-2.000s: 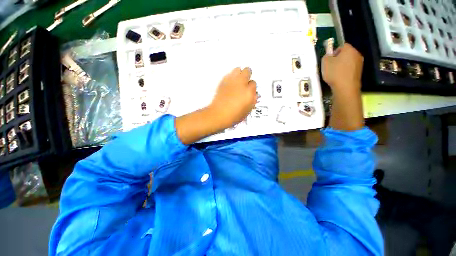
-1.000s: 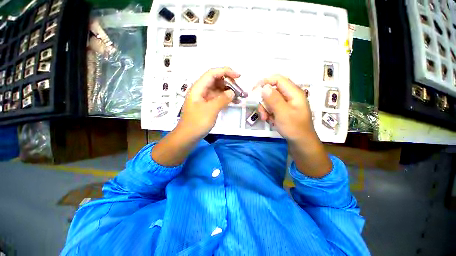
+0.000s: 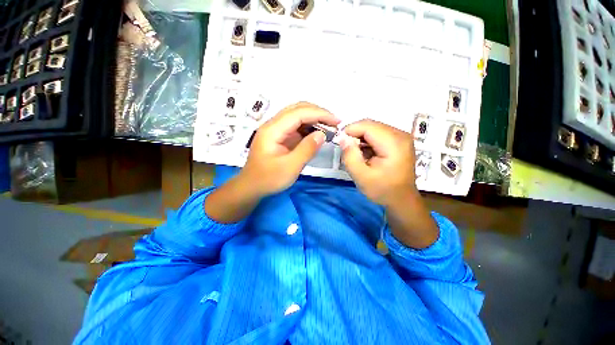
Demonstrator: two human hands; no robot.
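Observation:
My left hand (image 3: 284,146) pinches a small module (image 3: 329,134) with a dark face between thumb and fingers, above the front part of the white blister tray (image 3: 350,71). My right hand (image 3: 381,158) meets it from the right and pinches a small pale piece (image 3: 345,142), probably a strip part, against the module. The fingertips nearly touch and hide much of both pieces. Other framed modules lie in tray pockets at the left and right, with a dark-faced unit (image 3: 267,38) at the upper left.
A black parts tray (image 3: 101,81) stands at the left, and a clear bag of pale strips (image 3: 150,74) lies beside the white tray. At the right a second white tray (image 3: 576,74) sits on black trays (image 3: 539,101). Cardboard boxes (image 3: 138,172) stand below the bench.
Earlier my hands were apart, the right one off the tray's right side; they came together over the tray. Since a second ago the fingertips have closed up around the module and pale piece.

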